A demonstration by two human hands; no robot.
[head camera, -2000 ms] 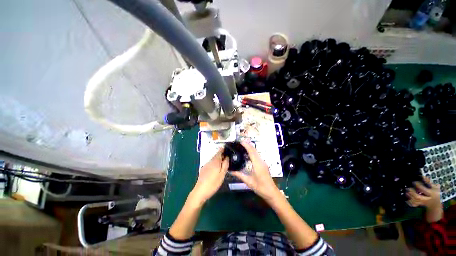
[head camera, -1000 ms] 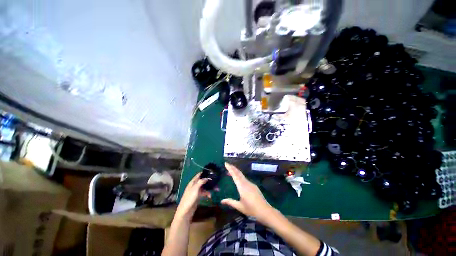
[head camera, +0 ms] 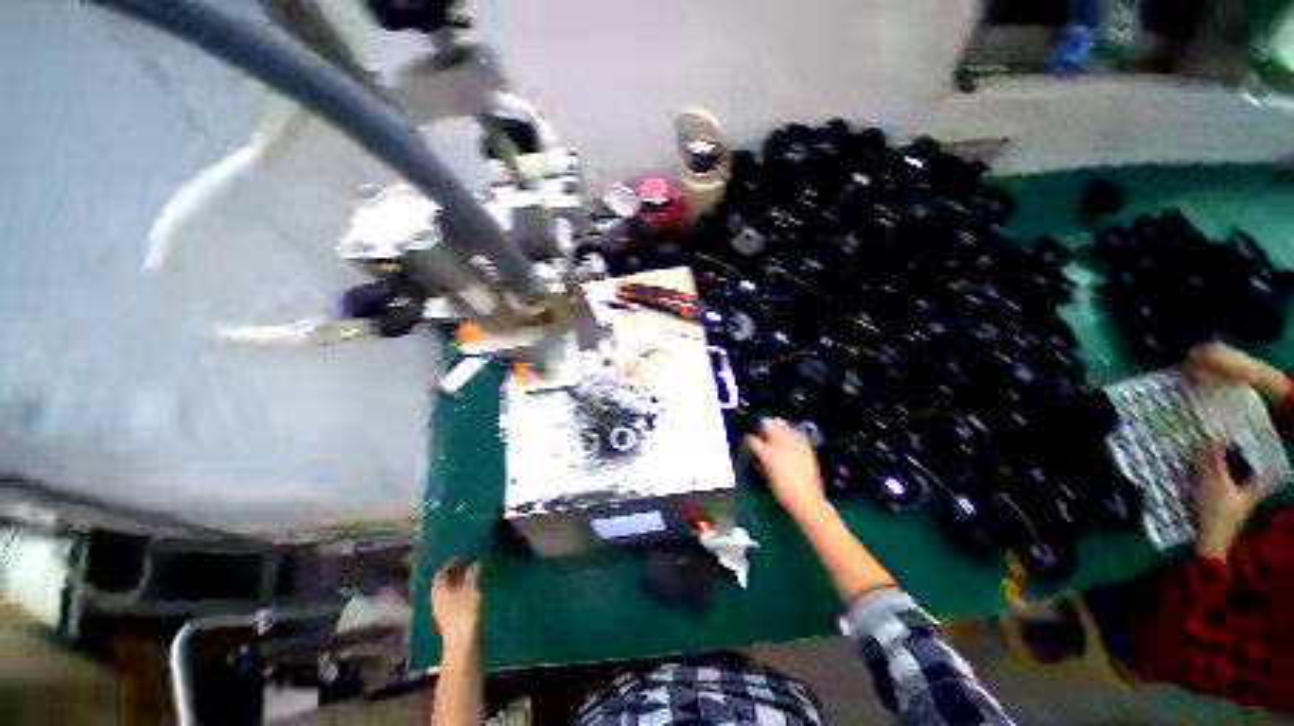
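My right hand [head camera: 789, 460] is at the left edge of the large heap of black round housings [head camera: 908, 312], right of the machine base. Its fingers touch or nearly touch the heap; I cannot tell if they grip a housing. My left hand [head camera: 457, 599] is low at the left edge of the green bench, blurred, with no housing visible in it. The white, black-speckled machine base [head camera: 554, 461] stands between the hands, with small rings [head camera: 620, 438] on its plate. The press head [head camera: 546, 341] is over the back of the plate.
Red-handled pliers [head camera: 657, 298] lie at the plate's back. Crumpled white tissue [head camera: 731, 549] is at the base's front right corner. A red-capped container [head camera: 657, 203] stands behind. A smaller heap [head camera: 1185, 277] lies far right. A neighbour in red check handles a sheet of round pads [head camera: 1157, 461].
The housing at my left hand is no longer visible, and that hand is lower at the bench's left edge. My right hand has moved right to the heap. The view has shifted right.
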